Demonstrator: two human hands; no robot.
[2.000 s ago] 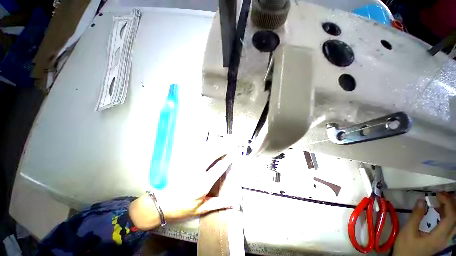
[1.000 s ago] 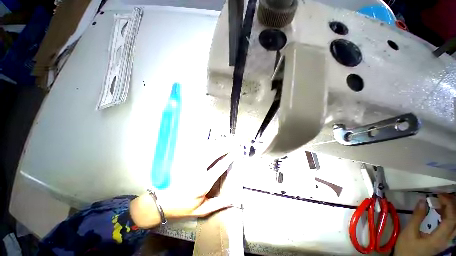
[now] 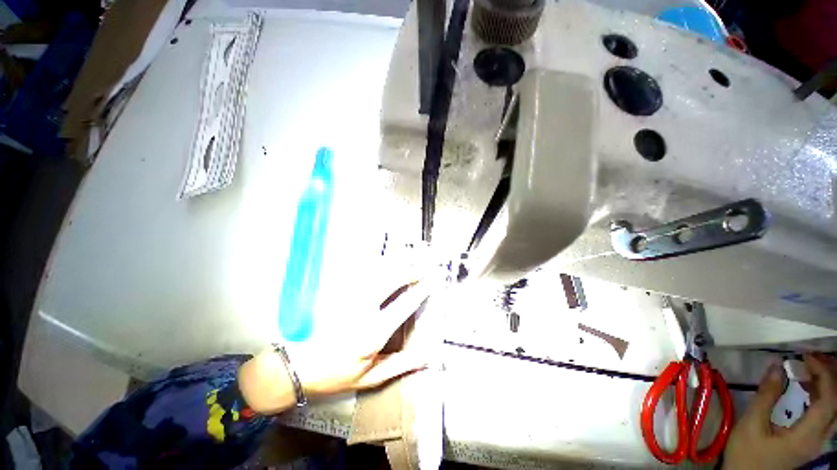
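My left hand (image 3: 372,344) lies flat with fingers spread on a brown strip (image 3: 378,415) and a white strip (image 3: 429,422), just in front of the needle area (image 3: 451,268). Its fingertips wash out in the glare. The strips run over the table's front edge. My right hand (image 3: 780,424) is at the lower right corner, partly cut off, with fingers curled around a small white part (image 3: 790,402). The off-white sewing machine head (image 3: 551,174) stands over the needle area. Glare hides the needle and the stitching.
A cyan bottle-like object (image 3: 306,257) lies left of the needle. A stack of white slotted pieces (image 3: 218,110) lies at the back left. Red-handled scissors (image 3: 686,411) lie beside my right hand. Small dark and brown scraps (image 3: 603,340) lie right of the needle. A measuring tape (image 3: 317,423) runs along the front edge.
The brown strip's lower end has shifted slightly left, and another curved brown end now shows beside it. My left hand stays almost in place. My right hand still holds the white part.
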